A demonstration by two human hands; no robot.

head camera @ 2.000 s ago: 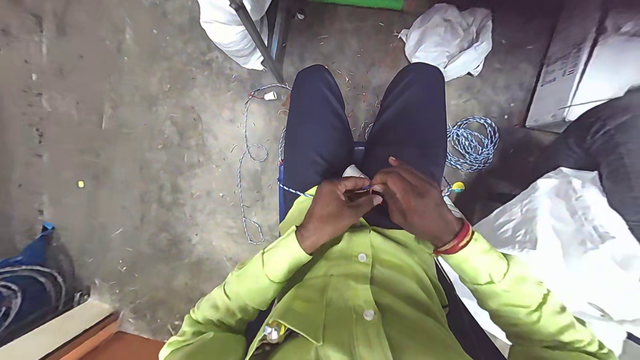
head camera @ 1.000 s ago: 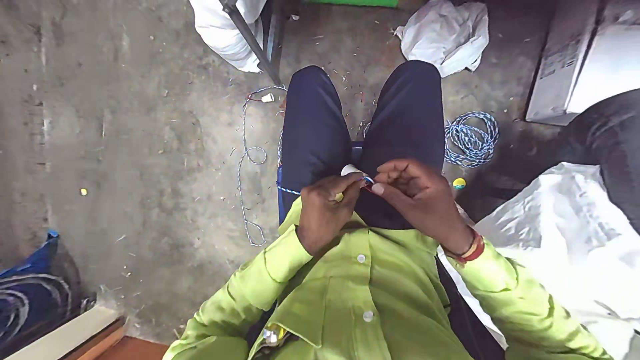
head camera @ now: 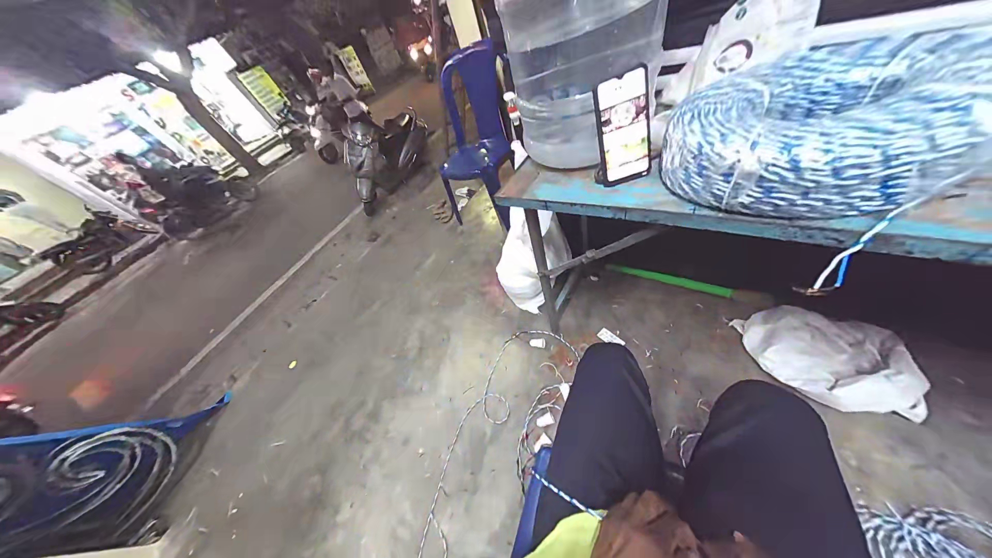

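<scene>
Low between my thighs, at the bottom edge of the head view, my left hand [head camera: 642,527] shows only its back, and the fingers are hidden. A sliver of my right hand [head camera: 736,545] appears just right of it, mostly cut off by the frame. A blue and white twisted cord [head camera: 564,496] runs from my left hand across my left thigh to the floor. More thin cord [head camera: 457,434] lies looped on the concrete, with small white pieces [head camera: 545,419] beside it. A coil of cord [head camera: 918,531] rests at the lower right.
Ahead stands a blue-topped table [head camera: 573,192] bearing a large clear water container [head camera: 577,85], an upright phone [head camera: 624,128] and a wrapped bundle of blue and white rope [head camera: 783,139]. A white sack [head camera: 837,356] lies underneath. Beyond are a blue plastic chair [head camera: 477,116] and a parked scooter [head camera: 380,147].
The view has swung up sharply towards the table and street. Both hands, seen together in my lap earlier, are now mostly cut off at the bottom edge.
</scene>
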